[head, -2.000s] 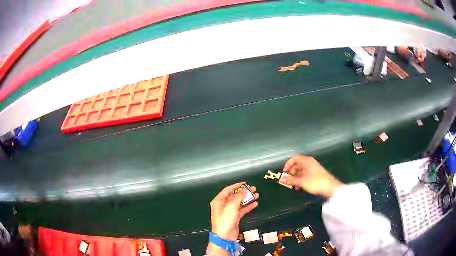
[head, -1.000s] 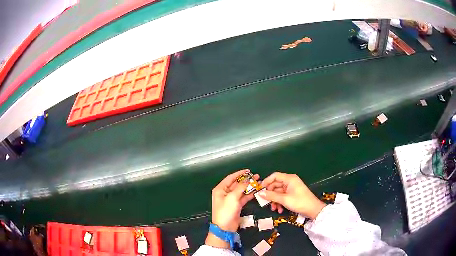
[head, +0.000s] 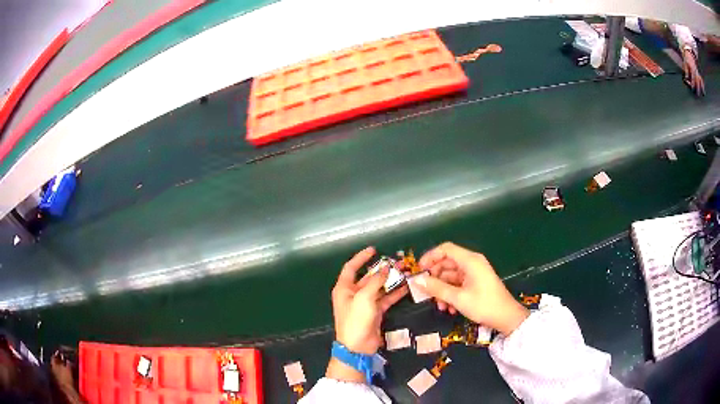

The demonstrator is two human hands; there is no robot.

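Note:
My left hand (head: pixel 361 304), with a blue wrist strap (head: pixel 353 359), holds a small watch housing (head: pixel 388 274) between thumb and fingers. My right hand (head: pixel 466 286) pinches a white-backed display module (head: pixel 419 287) by its edge, close beside the housing. The module's orange flex cable (head: pixel 410 262) points up and away from me. Whether module and housing touch is too blurred to tell. Several loose display modules lie on the green bench below my hands, one white square (head: pixel 399 339) nearest my left wrist.
A red-orange tray (head: pixel 355 85) lies across the bench. Another red tray (head: pixel 189 375) at lower left holds modules. A housing (head: pixel 553 198) and a module (head: pixel 601 181) lie to the right. A white perforated board (head: pixel 680 288) is at far right. Another person's hand (head: pixel 693 75) shows at upper right.
My right hand has come in beside my left hand with the display module, whose flex cable now points up. The far tray has shifted right along the bench. Another person's hand has reached in at upper right.

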